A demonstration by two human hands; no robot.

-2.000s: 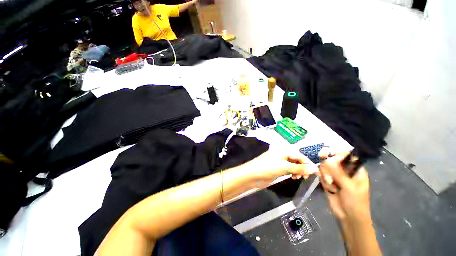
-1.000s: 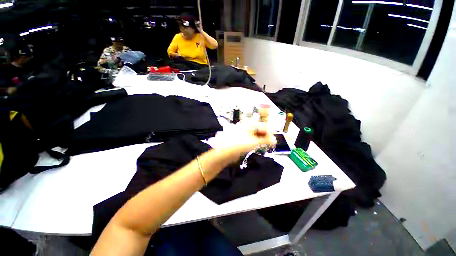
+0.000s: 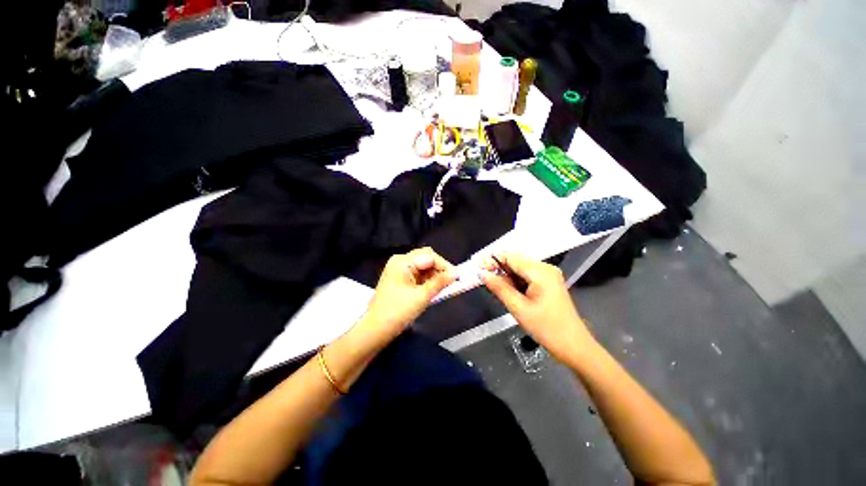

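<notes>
My left hand is over the table's front edge, thumb and fingertips pinched together; whatever is between them is too small to make out. My right hand is just to its right, fingertips closed, with dark slim thread snips held in it. The fingertips of both hands are close but apart. No needle or thread can be made out between them. A black garment piece lies loosely on the table behind and left of my hands and hangs over the front edge.
A stack of black garment pieces lies behind. Scissors, a white cord, a smartphone, a green packet, a blue speckled pouch and thread cones are at the right of the white table.
My left hand has come back from over the small items to the table's front edge. My right hand, out of view one second ago, is in view beside it. The view has tilted down.
</notes>
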